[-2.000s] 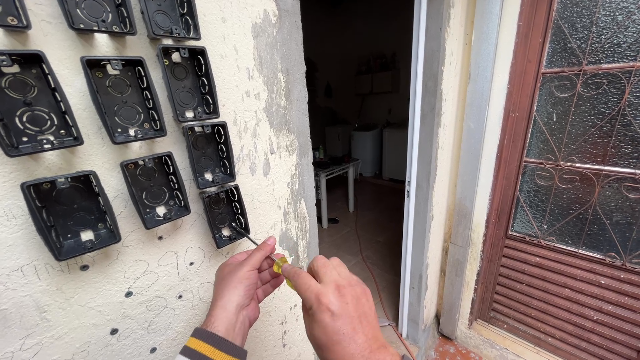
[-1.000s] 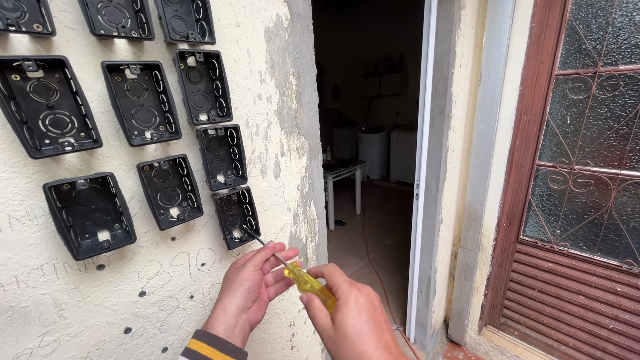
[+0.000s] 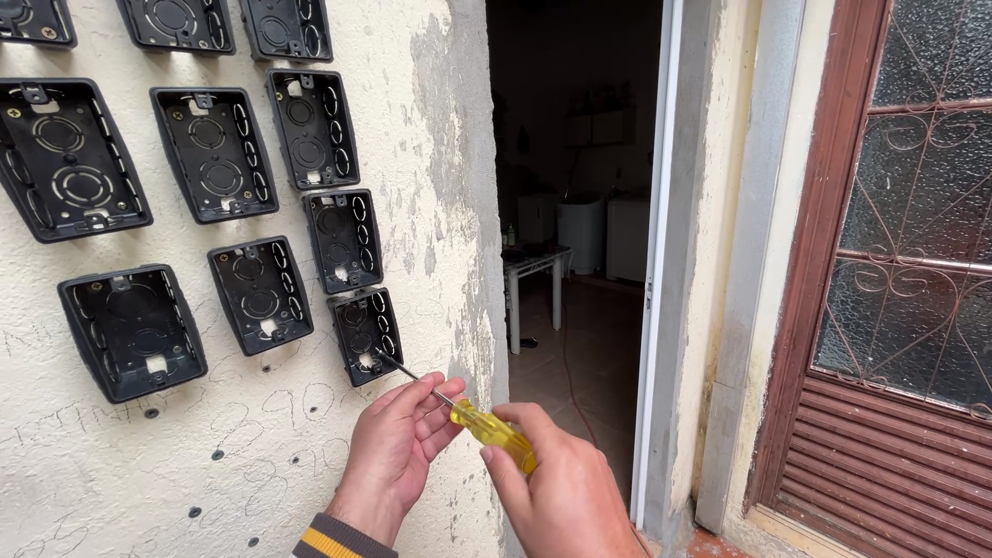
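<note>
A screwdriver with a clear yellow handle (image 3: 496,435) runs from my right hand up to a black plastic electrical box (image 3: 366,339), the lowest in the right column on the wall. Its tip is inside this box, near the lower part of the back; the screw there is too small to make out. My right hand (image 3: 562,480) grips the end of the handle. My left hand (image 3: 401,442) pinches the metal shaft between thumb and fingers, just below the box. Directly above sits another black box (image 3: 343,241).
Several more black boxes (image 3: 132,333) are fixed to the cream wall, with wall plugs (image 3: 218,455) and pencil marks below them. To the right are a rough wall edge, an open doorway with a white table (image 3: 535,267) inside, and a brown metal door (image 3: 891,465).
My right hand has shifted back along the screwdriver, so more of the yellow handle shows than two seconds ago. The tip stays in the same box.
</note>
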